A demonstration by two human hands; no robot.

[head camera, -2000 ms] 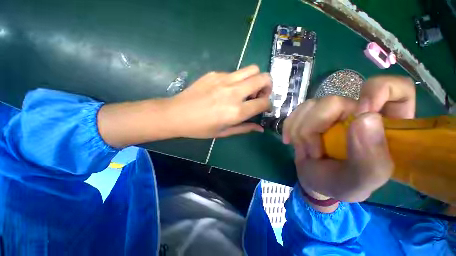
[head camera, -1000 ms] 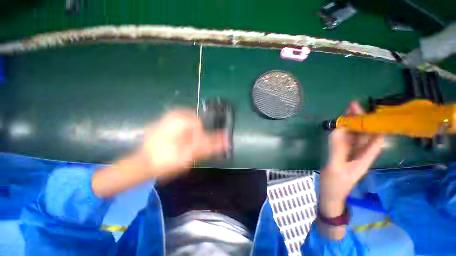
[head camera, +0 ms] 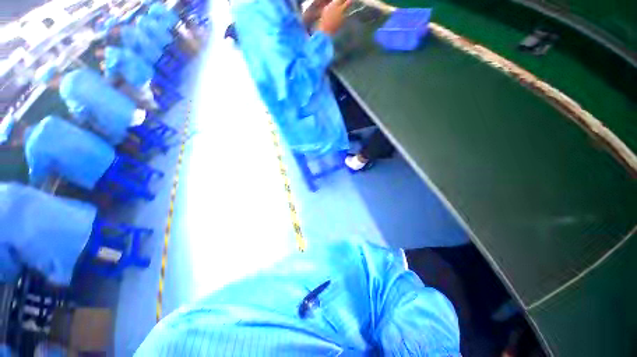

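Note:
Neither of my hands is in view. The green bench mat (head camera: 489, 153) lies nearest in front and runs diagonally from top centre to lower right, with a pale seam (head camera: 590, 279) at lower right. The blue smock (head camera: 293, 314) on my own shoulder and arm fills the bottom middle, with a small dark pen-like object (head camera: 314, 298) on it. The phone assembly, the screw tray and the electric screwdriver are out of the picture.
A purple-blue bin (head camera: 404, 29) stands at the bench's far end, near a seated person in a blue smock (head camera: 290, 77). A worn whitish ledge (head camera: 531, 80) borders the conveyor belt, which carries a small dark item (head camera: 538, 40). People sit along the left beyond a taped aisle.
The view has swung left along the line. Both hands, the orange screwdriver, the phone and the screw tray have left the picture. The aisle, other people and the bin have come into view.

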